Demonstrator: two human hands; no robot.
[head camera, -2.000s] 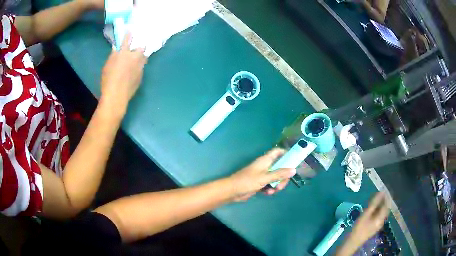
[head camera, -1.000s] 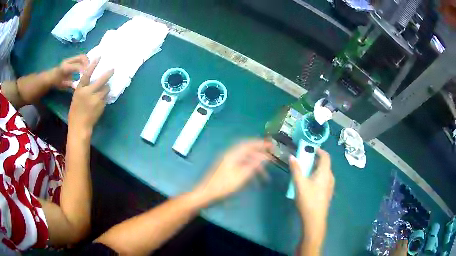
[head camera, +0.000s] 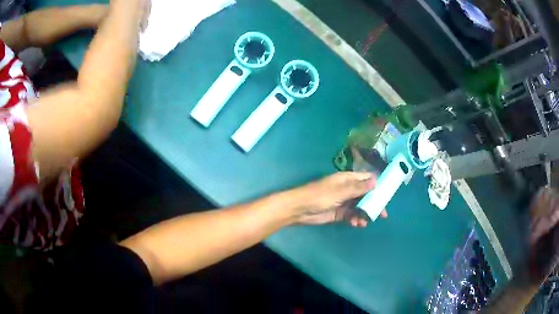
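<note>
A mint handheld fan (head camera: 387, 184) has its round head at the bench press (head camera: 484, 144), against the white ram pad (head camera: 426, 147). The pad covers part of the head's dark opening. My left hand (head camera: 340, 199) holds the fan's handle near its lower end, fingers under it. My right hand (head camera: 542, 224) is blurred at the right edge, closed around the dark press lever (head camera: 513, 178); its fingers are hard to make out. The press base (head camera: 361, 147) is partly hidden behind the fan.
Two more fans (head camera: 220, 95) (head camera: 266, 122) lie side by side on the green bench (head camera: 184, 153). A neighbour in a red-and-white top (head camera: 46, 202) reaches over white sleeves (head camera: 174, 24) at upper left. A crumpled white cloth (head camera: 439, 182) lies beside the press; a shiny plastic bag (head camera: 463, 279) lies lower right.
A second fan came to lie beside the first on the bench. My right hand placed another fan under the press, then moved right to the lever. My left hand took hold of that fan's handle.
</note>
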